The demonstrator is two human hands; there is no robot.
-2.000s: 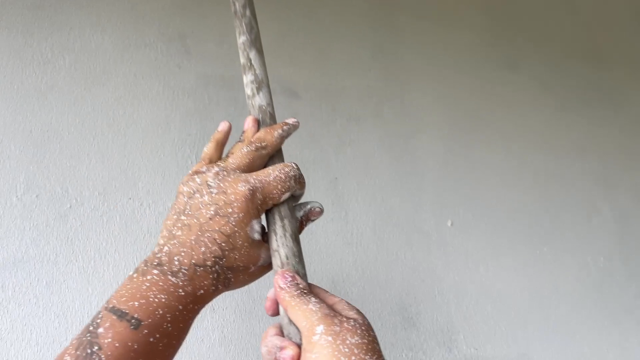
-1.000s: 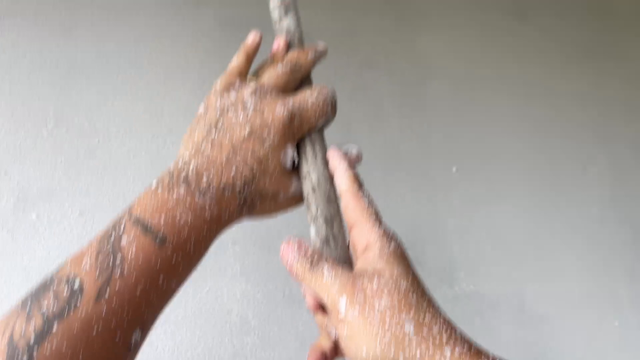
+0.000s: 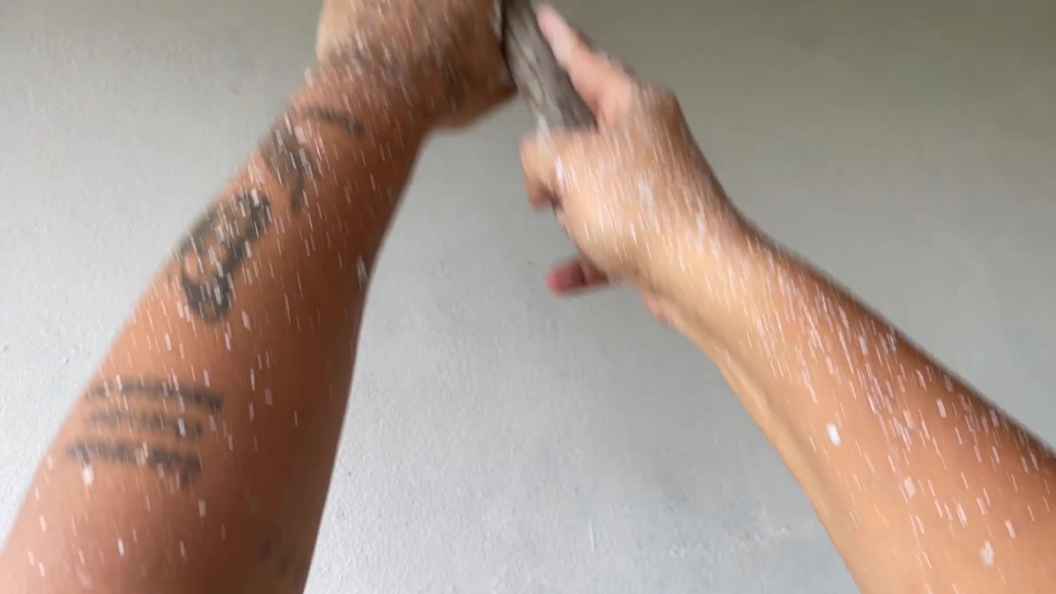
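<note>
A worn, paint-smeared pole [image 3: 544, 70], probably wooden, slants up out of the top of the head view. Around its lower end is my right hand [image 3: 627, 165], one finger stretched up along the shaft and another finger loose below. My left hand [image 3: 421, 58] is beside the pole at the top edge; its fingers are cut off by the frame, so its hold is hidden now. White paint specks cover both hands and forearms. The pole's upper part and whatever it bears are out of view.
A pale grey painted wall [image 3: 528, 429] with a slightly rough texture fills the background behind both arms.
Both hands have moved up in the view with the pole, and more of both forearms shows. My left fingers, seen around the pole before, have left the frame.
</note>
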